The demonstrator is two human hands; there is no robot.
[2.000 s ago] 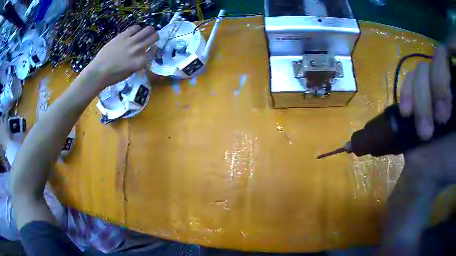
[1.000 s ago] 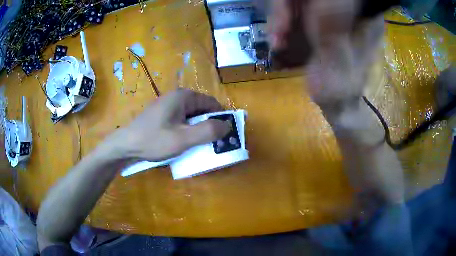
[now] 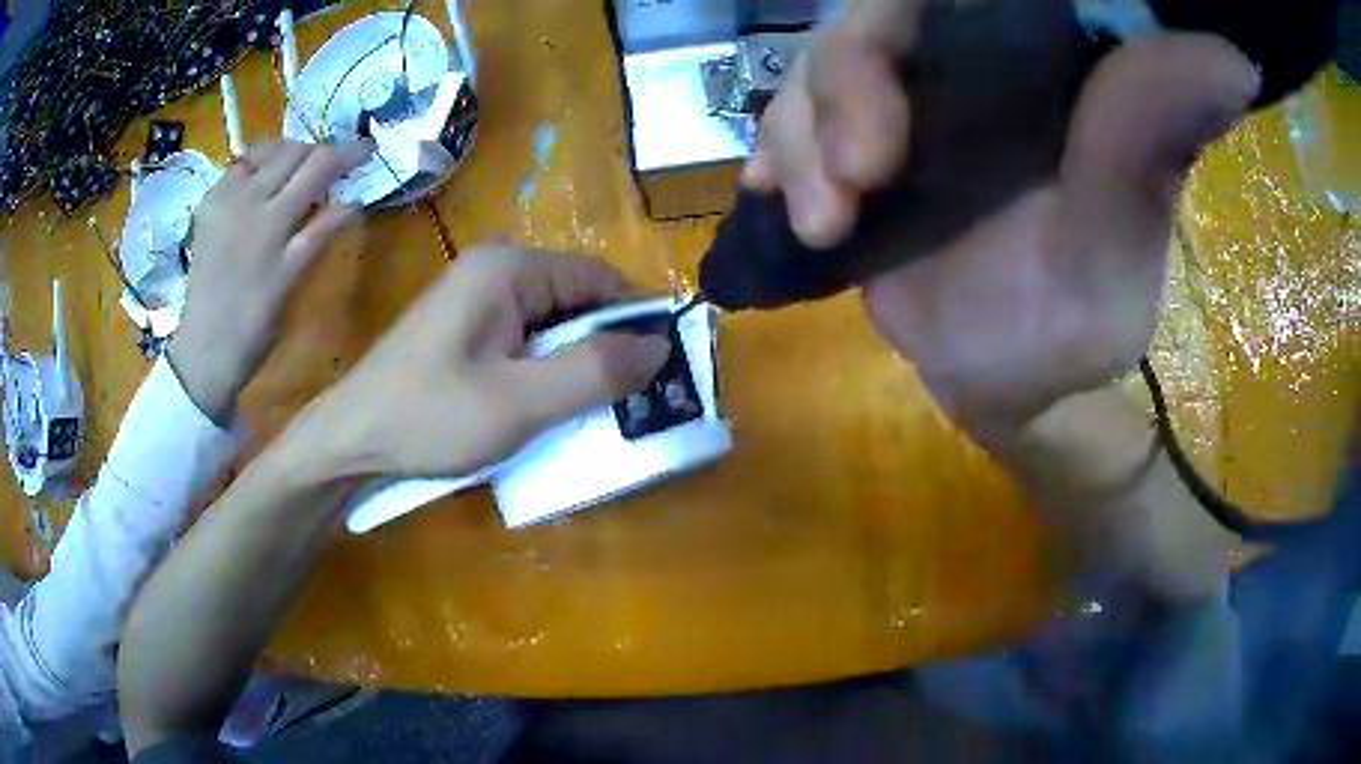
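My left hand (image 3: 478,358) holds a white camera housing (image 3: 575,475) low over the table, its flat face up. The thumb presses on the black LED board (image 3: 660,400) on that face, covering part of it. A white antenna (image 3: 418,502) sticks out of the housing to the left. My right hand (image 3: 1015,239) grips the black electric screwdriver (image 3: 925,164), tilted down to the left. Its thin bit (image 3: 687,309) meets the board's upper edge. No screw can be made out.
Another person's hand (image 3: 261,246) touches a white housing (image 3: 381,97) at upper left. More housings (image 3: 42,411) stand at left. A tangled pile of LED boards (image 3: 105,90) lies behind. The screw feeder (image 3: 690,112) is at top centre. A cord (image 3: 1187,463) hangs at right.
The screwdriver has come from the feeder to the LED board. Another person's hand and sleeve have entered at left, and another housing now shows there. My left hand still holds its housing.
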